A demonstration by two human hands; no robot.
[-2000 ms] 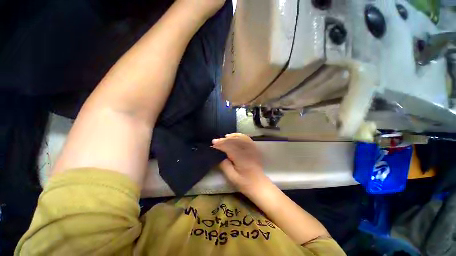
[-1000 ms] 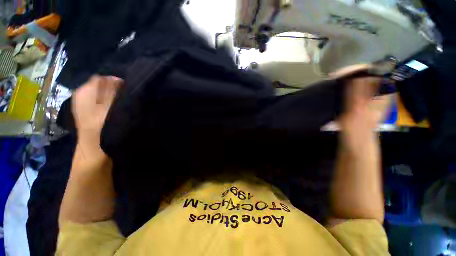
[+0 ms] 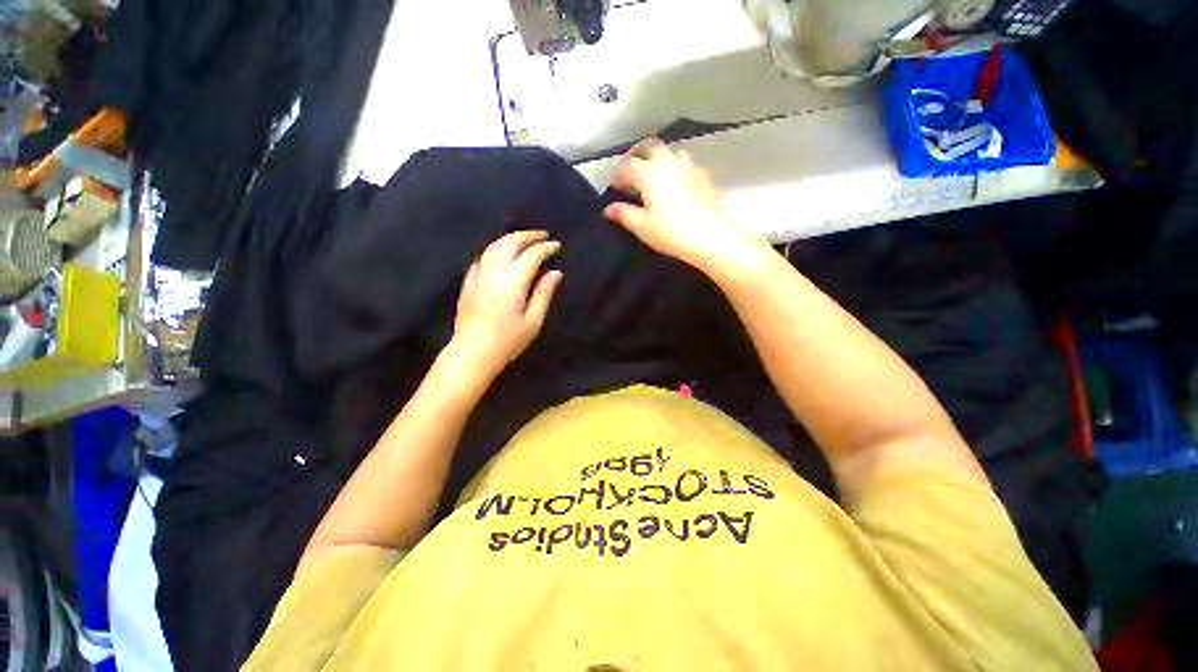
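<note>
A large black garment piece [image 3: 381, 250] lies over the table's front edge and the wearer's lap. My left hand [image 3: 506, 295] rests on the cloth with its fingers curved; whether it pinches the cloth is hard to tell. My right hand [image 3: 677, 204] is at the cloth's right edge by the table's front edge, fingers bent; a grip on the cloth cannot be made out. The off-white sewing machine bed [image 3: 631, 79] is beyond the hands, with dark metal parts of the presser foot area [image 3: 558, 20] at the top edge. The cloth is not under them.
A blue plastic tray [image 3: 907, 138] with white and red items stands at the table's right, beside an orange panel [image 3: 1075, 167]. More black cloth [image 3: 263, 79] hangs over the table's left. A yellow tray [image 3: 89, 315] and clutter are at far left.
The garment, raised and stretched between both hands a second ago, now lies lower and flatter. Both hands have come inward, closer together. The machine head now shows only at the top edge.
</note>
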